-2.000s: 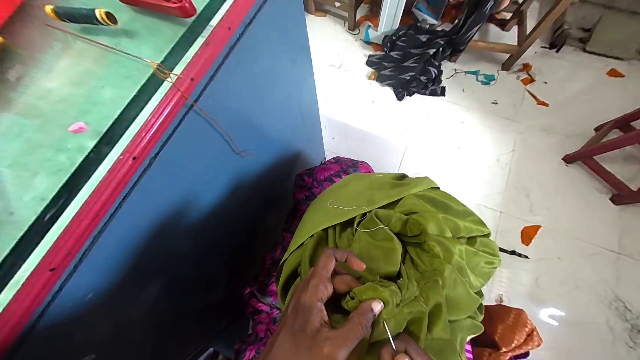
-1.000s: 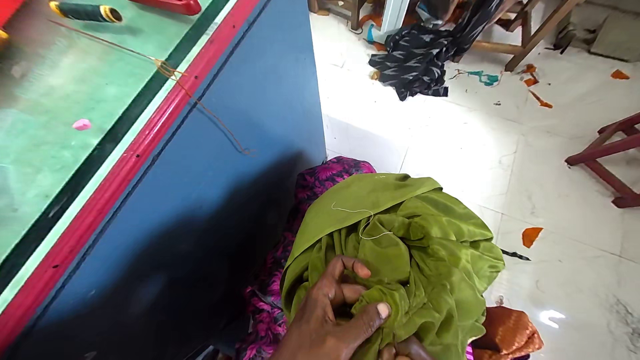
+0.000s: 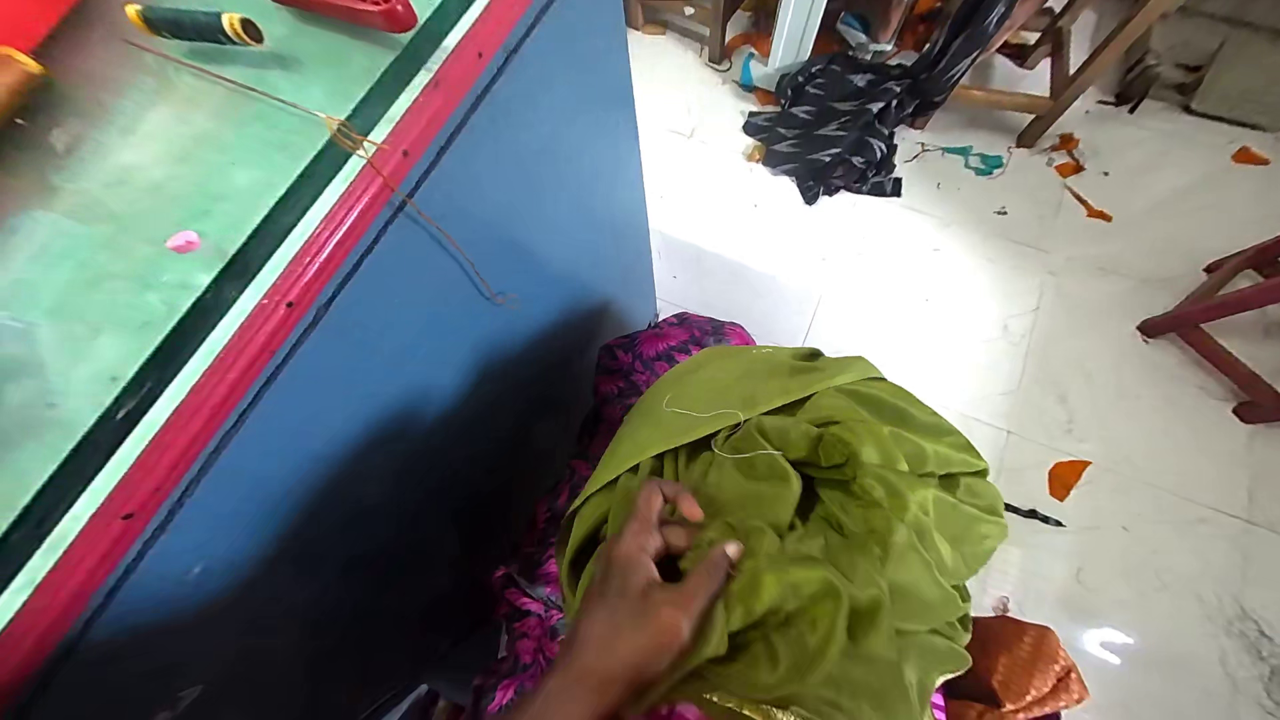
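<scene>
Bunched green fabric (image 3: 850,560) lies over magenta and black floral cloth (image 3: 675,350). My left hand (image 3: 650,590) rests on its left part, with the thumb and fingers pinching a fold of it. A loose pale thread (image 3: 748,452) curls on the green fabric above that hand. A strip of gold-coloured edging shows at the bottom of the frame. My right hand is out of sight.
At upper left stands a green-topped table (image 3: 150,330) with a red edge, bearing a dark thread spool (image 3: 195,25) and a brownish thread (image 3: 440,235) hanging over its side. Black patterned cloth (image 3: 840,125), orange scraps (image 3: 1068,480) and a red wooden stool (image 3: 1220,310) are on the tiled floor.
My right hand, seen at the bottom edge in both earlier frames and with a needle in the first, has gone out of view. My left hand remains on the green fabric.
</scene>
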